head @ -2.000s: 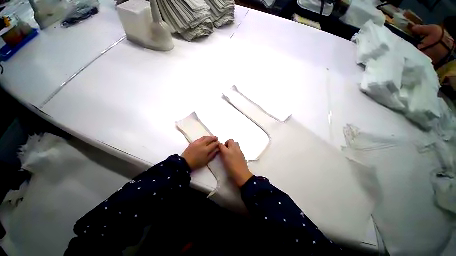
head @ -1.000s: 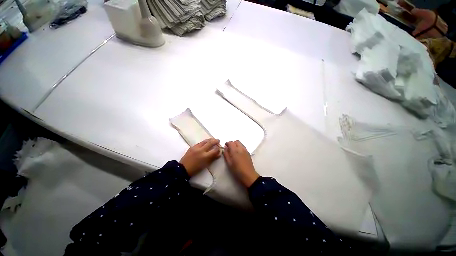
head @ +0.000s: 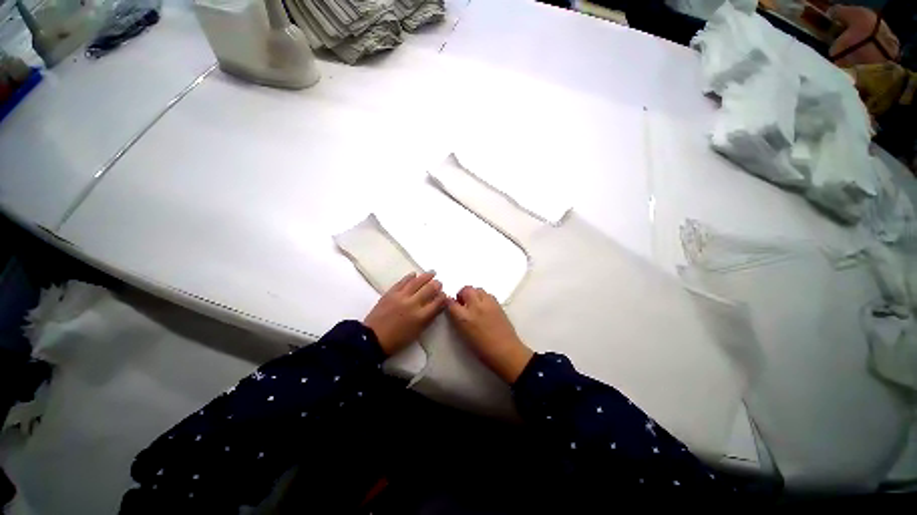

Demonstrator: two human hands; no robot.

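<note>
An off-white vest body [head: 613, 312] lies flat on the white table, its two straps pointing to the upper left. My left hand [head: 405, 310] is on the near strap [head: 376, 251], its fingertips at the neckline edge. My right hand [head: 488, 327] is beside it, where the near strap meets the body, fingertips at the same edge. The fingertips nearly meet and hide that bit of edge. The far strap [head: 493, 197] lies flat and untouched. The lower near part of the body reaches the table's front edge.
Greyish-white layered pieces [head: 824, 352] lie at the right, with white bundles [head: 784, 121] behind them. A folded stack [head: 357, 25] and an off-white plastic holder [head: 256, 45] stand at the back. A white heap [head: 131, 392] hangs below the table at left. Another person's hand [head: 863, 35] shows far right.
The view has shifted slightly, so the scene sits further left and up. My hands stay at the near strap's neckline edge, with small finger movements. The vest body looks the same.
</note>
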